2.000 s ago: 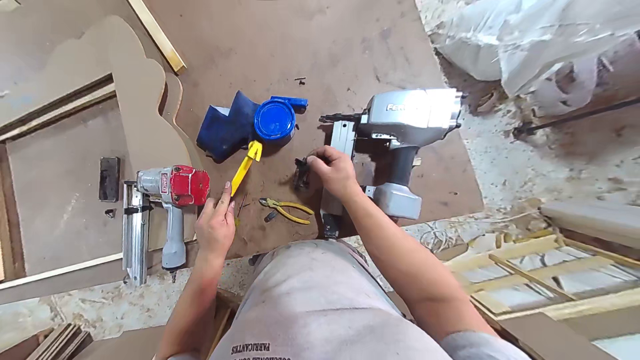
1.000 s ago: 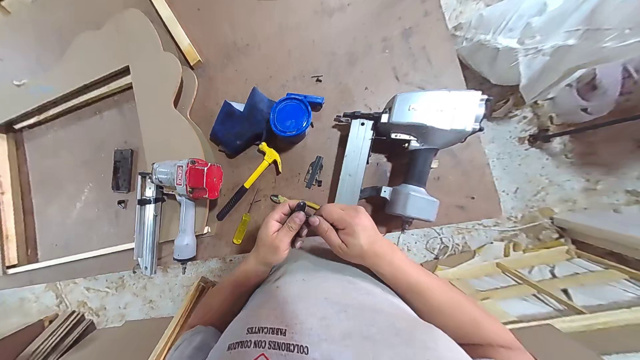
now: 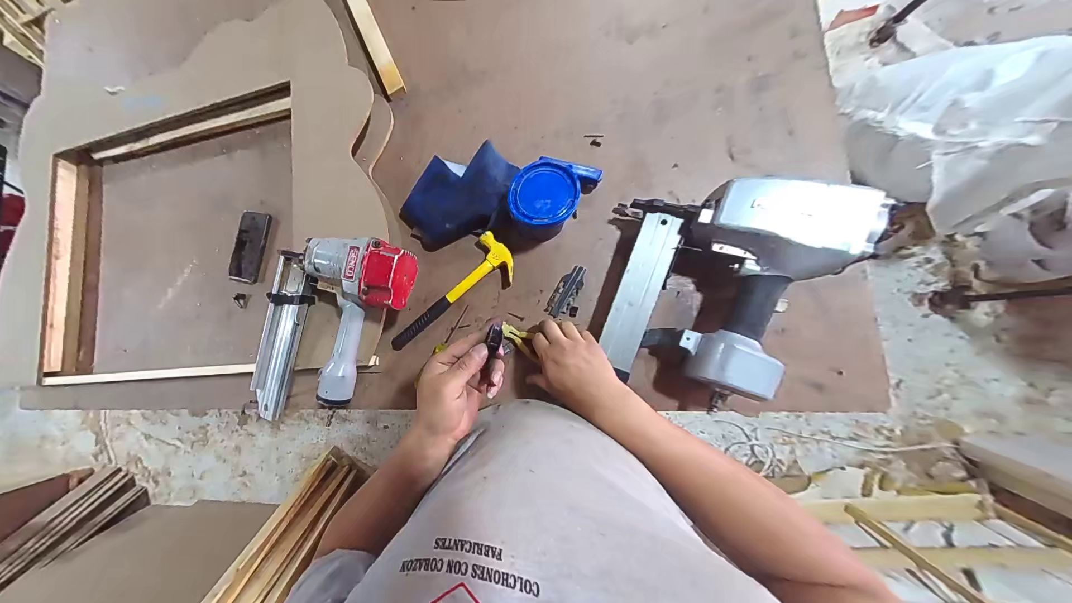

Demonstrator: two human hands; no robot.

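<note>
My left hand [image 3: 452, 389] holds a small black part [image 3: 494, 337] between thumb and fingers. Beside it, my right hand [image 3: 572, 360] has its fingers on the yellow-handled pliers [image 3: 521, 339], whose handles it partly hides. A yellow claw hammer [image 3: 456, 293] with a black grip lies beyond my left hand, and a dark metal piece [image 3: 567, 291] beyond my right. On the right lies a large silver pneumatic nailer [image 3: 754, 243]; a red and grey Senco pneumatic nailer [image 3: 360, 276] lies on the left. The yellow screwdriver is mostly hidden by my left hand.
A blue container [image 3: 543, 194] and dark blue cloth [image 3: 459, 197] lie beyond the hammer. At left are a contoured board frame [image 3: 331, 167] and a black rectangular object [image 3: 250, 247]. A wooden strip [image 3: 377, 50] lies at the far side, white plastic sheeting [image 3: 971, 117] at right.
The yellow hammer, under my left hand two seconds ago, was let go. My hands came together at the small black part; since then my right hand has moved right, onto the pliers.
</note>
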